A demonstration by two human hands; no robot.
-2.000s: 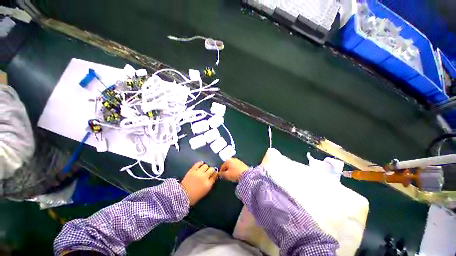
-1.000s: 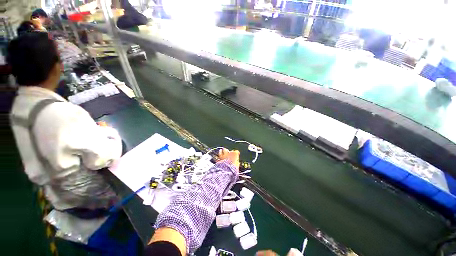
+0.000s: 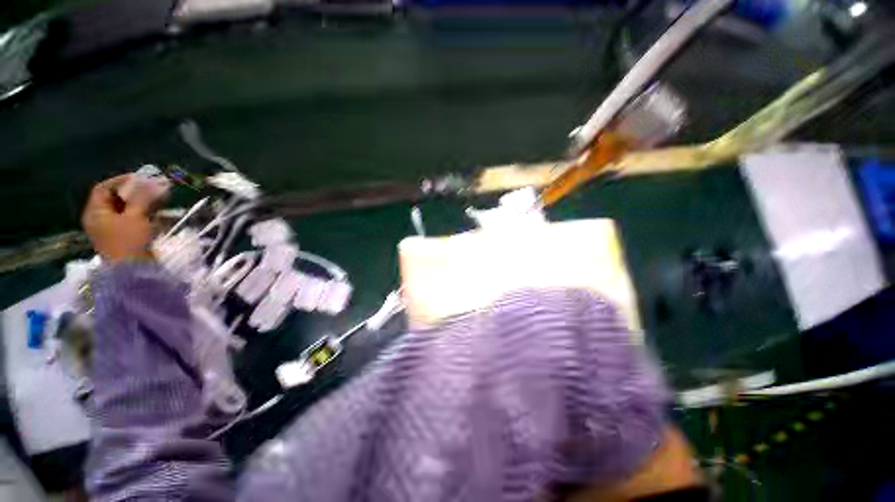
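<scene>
My left hand [image 3: 120, 221], blurred, is at the far left beyond the cord pile, its fingers closed round a small white piece [image 3: 149, 184]. A circuit board [image 3: 184, 176] shows just right of it. White corded cables [image 3: 218, 284] lie in a pile partly behind my left sleeve. White adapter housings [image 3: 285, 284] lie grouped right of the pile. A circuit board [image 3: 322, 353] with a white cord lies nearer, beside a white housing [image 3: 293, 373]. My right sleeve crosses the lower middle; my right hand is not visible.
A cream-white cushion [image 3: 510, 260] lies mid-bench, partly under my right sleeve. Behind it are white scrap [image 3: 512, 211] and an orange-handled tool [image 3: 587, 169]. Small black parts [image 3: 711, 270] and a white sheet [image 3: 815, 235] lie right. A dark green belt [image 3: 324, 118] runs beyond.
The view has swung down and right. My left hand has moved from over the pile's belt side and now holds a white piece. The right hand, partly visible at the bottom edge before, is out of sight.
</scene>
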